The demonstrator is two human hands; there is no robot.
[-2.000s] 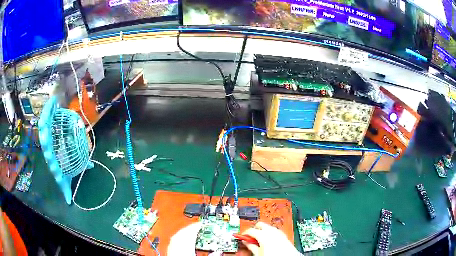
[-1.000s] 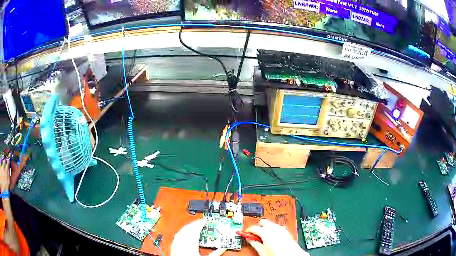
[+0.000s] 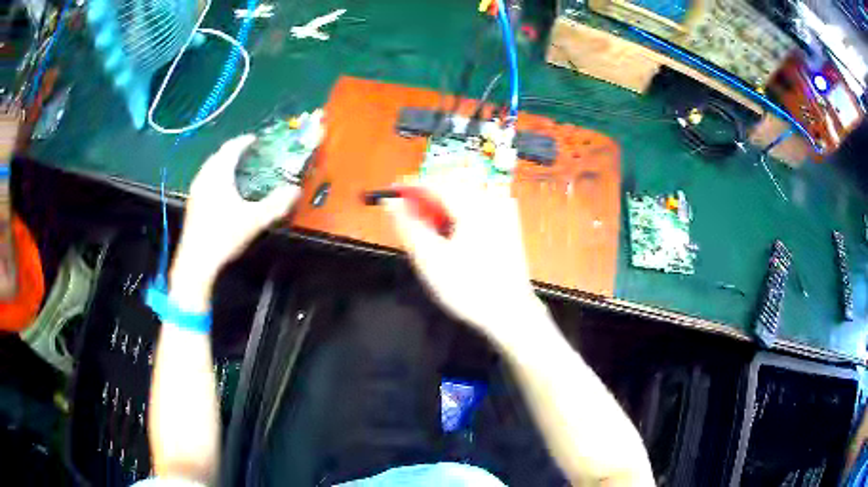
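Note:
My left hand (image 3: 224,209), with a light blue wrist strap (image 3: 179,309), grips a green-white circuit board (image 3: 273,164) at the left edge of the orange-brown mat (image 3: 571,219). My right hand (image 3: 466,238) is blurred over the mat and holds a red-handled tool (image 3: 426,207), its dark tip pointing left. A second circuit board (image 3: 466,157) sits at the cable connectors at the mat's back edge, its front part hidden by my right hand. A third circuit board (image 3: 660,233) lies on the green bench right of the mat.
Black blocks (image 3: 536,146) flank the connectors. A blue cable (image 3: 511,57) rises behind. Two remote controls (image 3: 773,290) lie at the right. A light blue fan (image 3: 138,48) and coiled cord (image 3: 221,90) are at the left. Black slotted trays (image 3: 114,371) stand below the bench edge. A person's orange clothing (image 3: 27,271) shows far left.
The view has tilted down. My left hand has left the board at the connectors and taken hold of the left board. My right hand has drawn back from the connected board with the red tool.

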